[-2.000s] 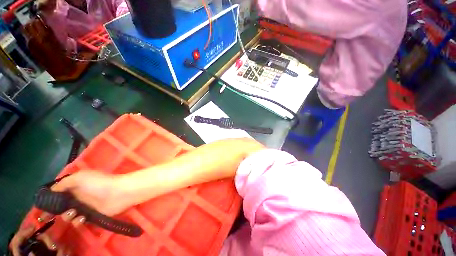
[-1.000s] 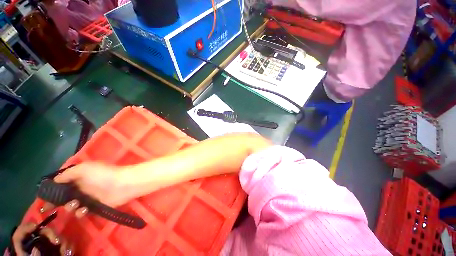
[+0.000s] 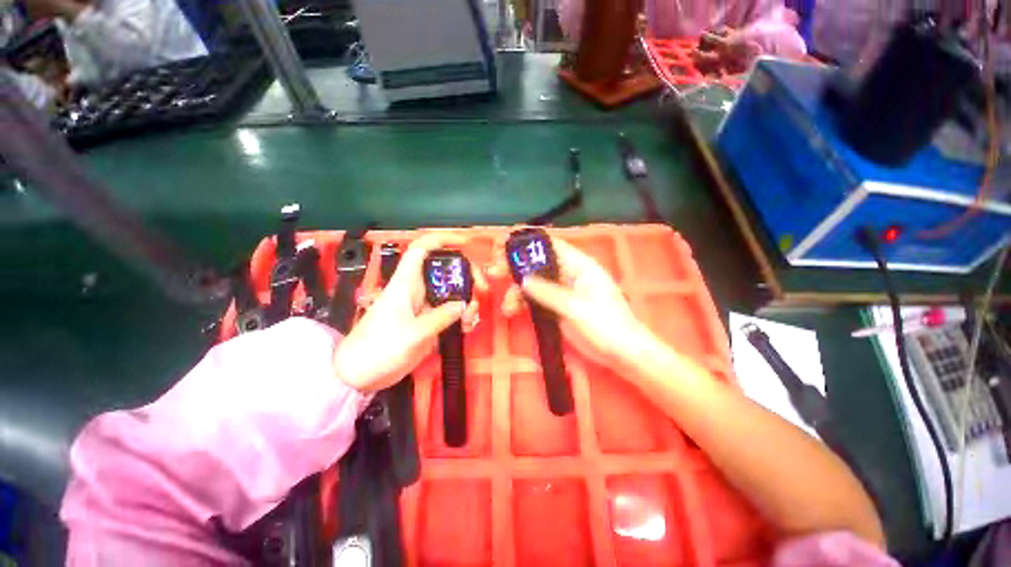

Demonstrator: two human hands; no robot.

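Observation:
My left hand holds a black smartwatch with its screen lit in coloured figures and its strap hanging down. My right hand holds a second black smartwatch, also lit, its strap hanging over the pockets. Both watches are side by side above the red-orange compartment tray. Several more watches with black straps lie over the left side of the tray, partly hidden by my left sleeve and arm.
A blue instrument box stands at the right with a black cable. A watch lies on white paper right of the tray, near a calculator. Two watches lie on the green mat beyond the tray. A black multi-slot tray is back left; people in workwear are behind.
The view has swung left and levelled. Both hands are now together over the tray, each with a lit watch upright. Before, they were at the lower left, and no lit screen was visible.

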